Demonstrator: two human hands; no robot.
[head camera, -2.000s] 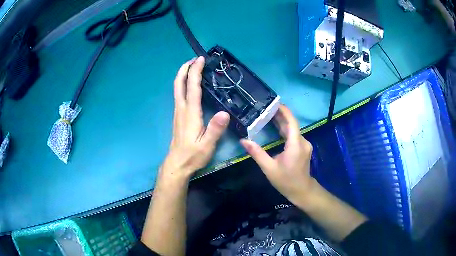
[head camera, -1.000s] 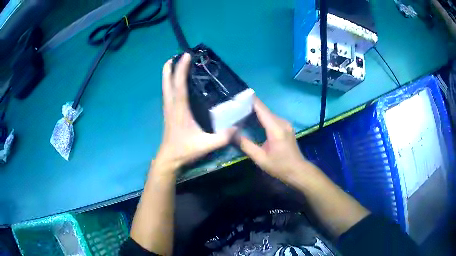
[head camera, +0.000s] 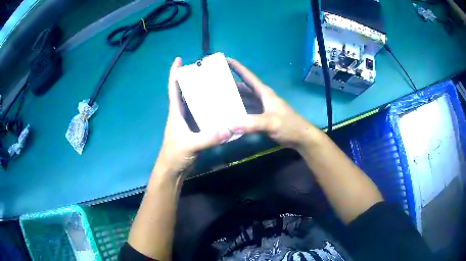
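Note:
The white cover (head camera: 212, 94) lies on top of the housing, its plain face up, with a small dark hole near its far edge. A dark strip of the black housing (head camera: 190, 116) shows along the cover's left side; the inside is hidden. The black power cord (head camera: 205, 28) runs away from the housing's far end. My left hand (head camera: 179, 127) grips the housing's left side, thumb at the near edge. My right hand (head camera: 268, 114) holds its right side, thumb on the near edge beside the left thumb.
A coiled cord (head camera: 148, 25) ends in a plug in a clear bag (head camera: 80, 127) at left. Black corded units (head camera: 45, 66) lie far left. The screw feeder (head camera: 345, 56) stands right, behind a hanging cable (head camera: 325, 76). A blue crate (head camera: 403, 168) and green crate (head camera: 84, 224) stand at the near side.
The housing's open inside with wires was in view; now the white face covers it. Both hands have shifted around it, with the thumbs now together at the near edge.

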